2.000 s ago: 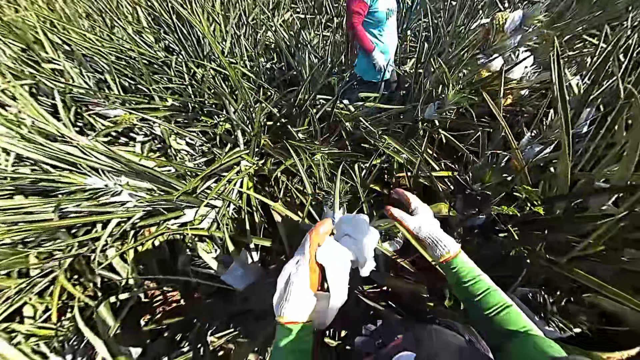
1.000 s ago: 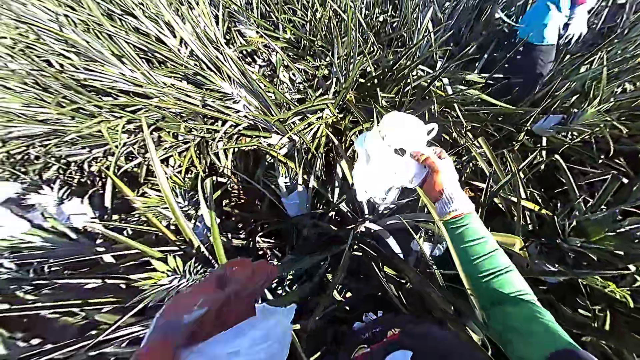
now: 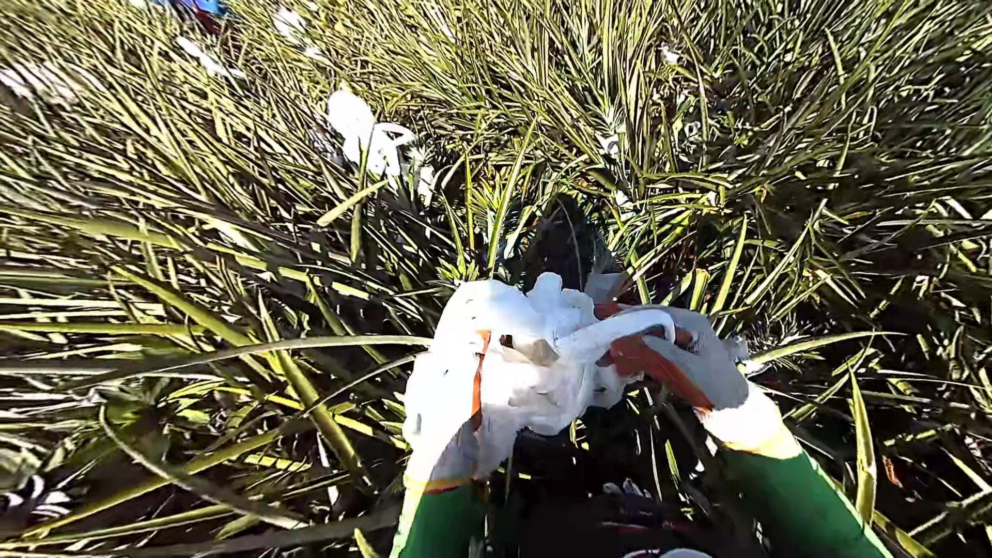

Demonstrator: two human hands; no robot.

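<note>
My left hand [image 3: 449,411], in a white and orange work glove with a green sleeve, is closed on a bunch of thin white plastic bags [image 3: 554,364] at lower centre. On the bunch's right side, my right hand [image 3: 674,356], gloved alike, has its fingers on a looped white strip of the plastic. The bunch hides most of my left fingers. Both hands are above long, narrow, spiky plant leaves [image 3: 511,201].
Dense long-leaved plants [image 3: 232,232] surround me. More white plastic [image 3: 368,136] lies among the leaves at upper left. A bit of another person's blue clothing [image 3: 198,6] shows at the top left edge.
My hands, apart one second ago, are now together at the white plastic. The view has turned a lot, and the other person has shifted from upper right to the top left edge.
</note>
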